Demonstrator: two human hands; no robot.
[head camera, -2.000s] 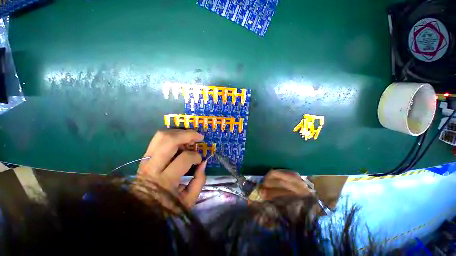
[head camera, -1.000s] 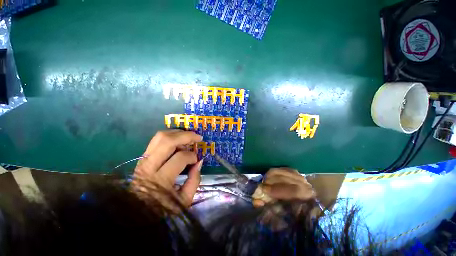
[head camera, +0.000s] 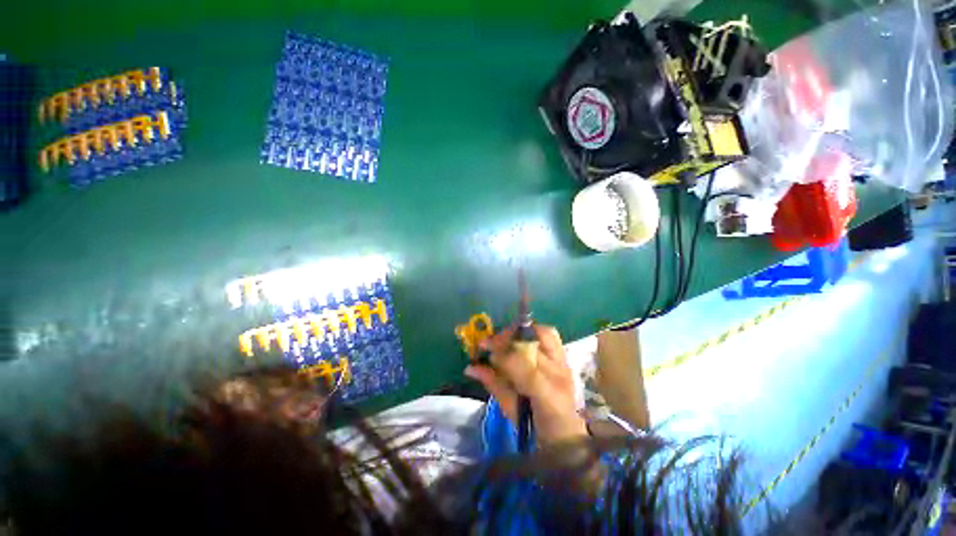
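Observation:
My right hand (head camera: 535, 375) holds the soldering iron (head camera: 525, 309), its tip pointing up and away from the board. The hand is beside the small pile of yellow-orange parts (head camera: 475, 332). The blue PCB panel (head camera: 375, 351) lies flat on the green mat with two long rows of yellow-orange parts and a shorter third row at its near side. My left hand (head camera: 275, 396) is at the panel's near left edge, dark, blurred and mostly covered by hair; its fingers and any wire in them cannot be made out.
A bare blue panel (head camera: 327, 108) and a part-filled panel (head camera: 124, 136) lie farther back. The white cleaning cup (head camera: 616, 213) stands before the black fan (head camera: 613, 105). Black cables run past it. Clear plastic bags (head camera: 870, 94) and a red bag or container (head camera: 813, 214) are at right.
The view has swung to the right. My right hand has lifted the iron off the third row and moved it right, tip up. My left hand is now mostly hidden by hair.

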